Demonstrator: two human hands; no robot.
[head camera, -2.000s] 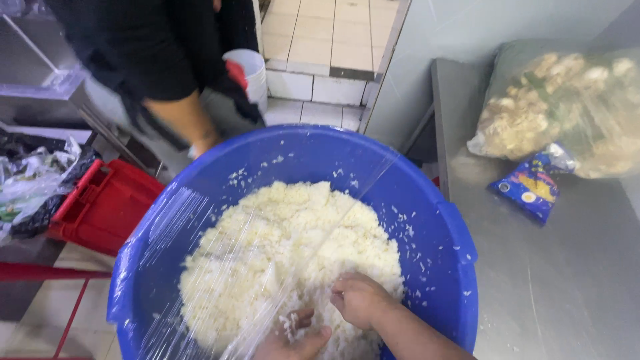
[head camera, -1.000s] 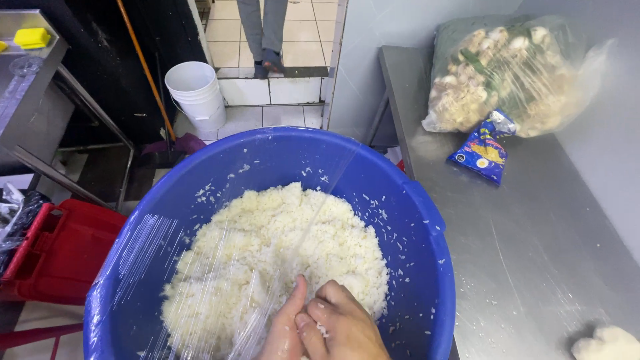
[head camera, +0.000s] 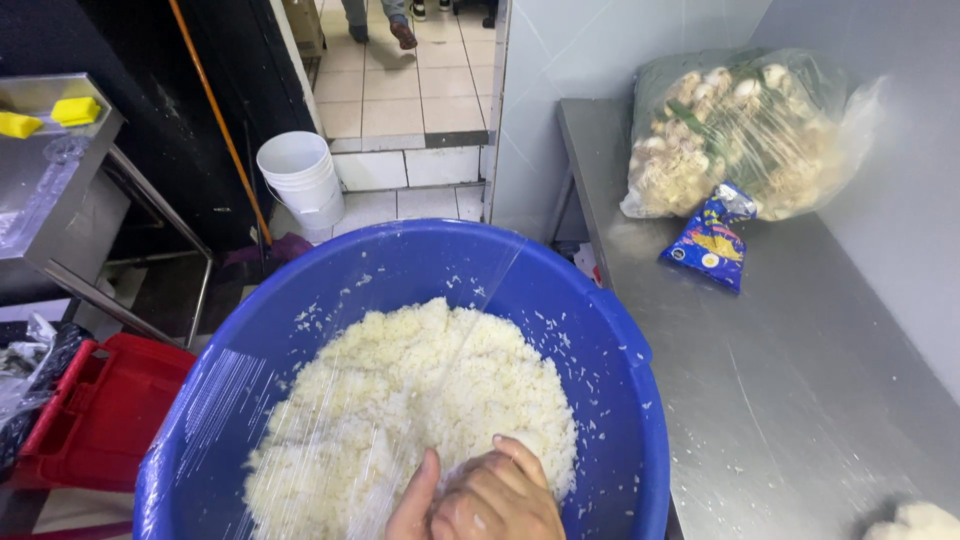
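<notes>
A large blue plastic tub (head camera: 615, 322) holds a wide mound of cooked white rice (head camera: 450, 375). Clear plastic film (head camera: 225, 390) stretches over its left part. Both my hands are together low in the tub, over the near part of the rice. My right hand (head camera: 499, 495) is curled across my left hand (head camera: 416, 499), whose thumb points up. Whether anything lies between the palms is hidden. Rice grains cling to the fingers. At the bottom right corner, a white lump (head camera: 915, 523) lies on the steel table (head camera: 787, 360), partly cut off by the frame.
A clear bag of spring onions (head camera: 742, 135) and a blue snack packet (head camera: 712, 244) lie on the table. Beyond the tub stand a white bucket (head camera: 304, 180) and an orange pole (head camera: 221, 120). At left are a red bin (head camera: 112, 420) and a steel counter with yellow sponges (head camera: 75, 111). A person's feet (head camera: 382, 34) show in the doorway.
My hands, apart in the rice two seconds ago, are now clasped together. The person beside the tub has gone from there. The white lump at the right edge was out of view in the oldest frame.
</notes>
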